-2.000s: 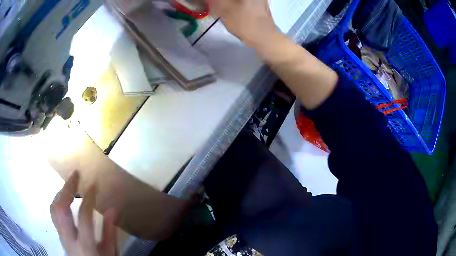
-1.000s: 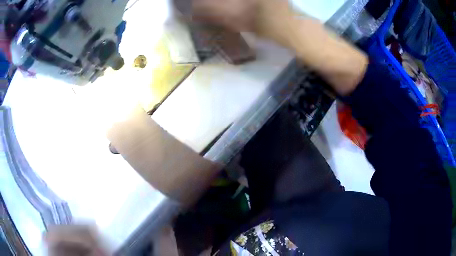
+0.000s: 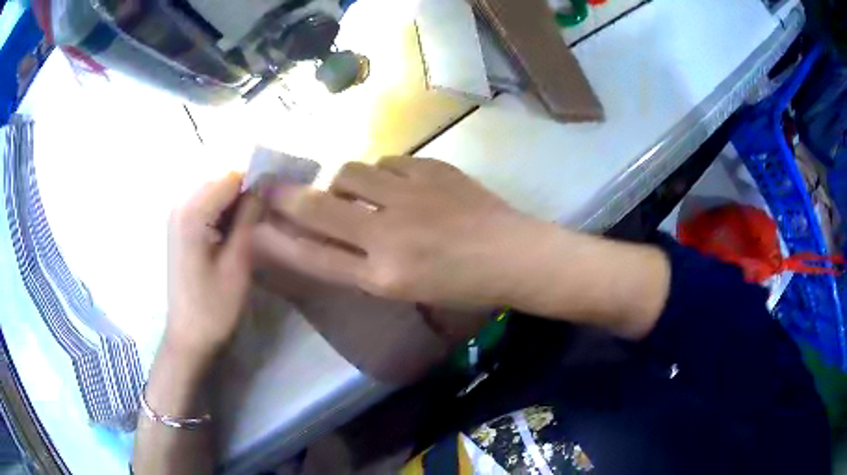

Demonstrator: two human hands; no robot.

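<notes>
A brown fabric panel (image 3: 371, 329) lies over the table's front edge towards the lap. A small strip (image 3: 279, 169), pale grey on the face that shows, stands out between the fingertips at the panel's far end. My left hand (image 3: 209, 260) pinches the fabric and strip from the left. My right hand (image 3: 409, 227) lies over the panel with its fingertips at the same spot, hiding where the pieces meet. Both hands are in front of the sewing machine head (image 3: 176, 46), whose black round-ended attachment (image 3: 342, 70) is beyond them.
A brown strip pile (image 3: 548, 70) and a white-faced strip pile (image 3: 450, 51) lie right of the machine. A striped stack of cut strips (image 3: 70, 306) lies at the table's left. Green scissor handles (image 3: 571, 11) show at the top. A red bag (image 3: 729, 239) and blue basket (image 3: 789, 186) are right.
My right hand has come from the strip piles to the panel's far end. My left hand has come in from the lower left; both now meet at a small strip. The camera view has shifted.
</notes>
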